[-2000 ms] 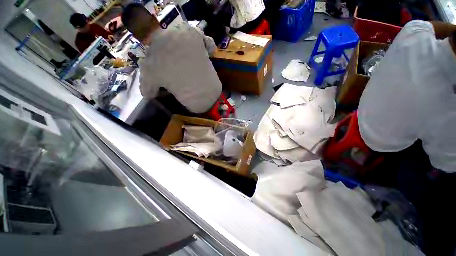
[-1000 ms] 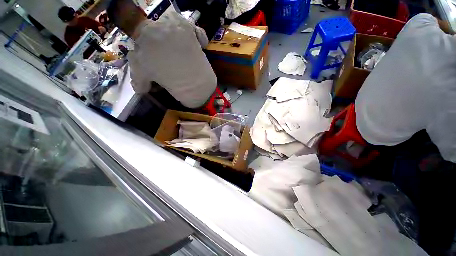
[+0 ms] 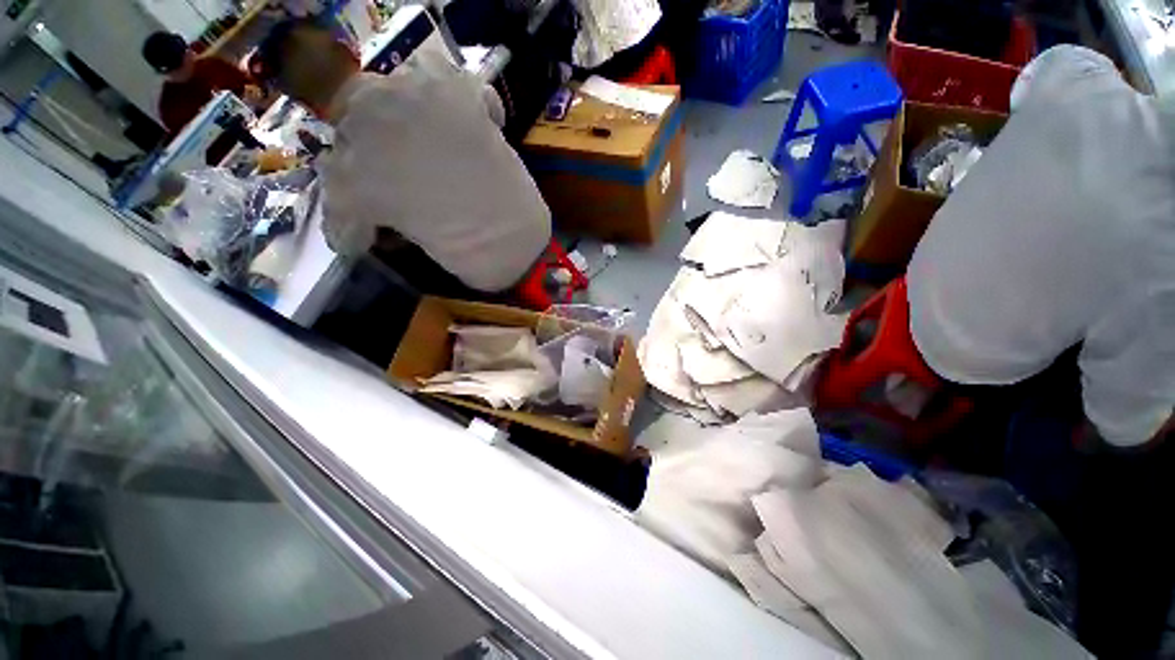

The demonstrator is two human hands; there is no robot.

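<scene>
Neither of my hands is in the picture. A grey-framed sliding window (image 3: 277,438) and a white sill (image 3: 425,484) run diagonally across the lower left. Beyond the sill, cream-white cut panels (image 3: 754,310) lie in a loose pile on the floor. More large cream panels (image 3: 876,554) lie nearer, at the bottom right. An open cardboard box (image 3: 619,410) stands just past the sill with pale pieces and clear plastic in it.
A person in a beige top (image 3: 432,174) sits at a cluttered worktable at the left. Another in grey-white (image 3: 1044,245) sits bent at the right. A closed cardboard box (image 3: 606,161), a blue stool (image 3: 844,110) and a blue crate (image 3: 741,52) stand behind.
The view has shifted slightly, so the room sits a little further left. The person at the right has shifted posture slightly; an arm now shows lower down. The panels and boxes have not moved.
</scene>
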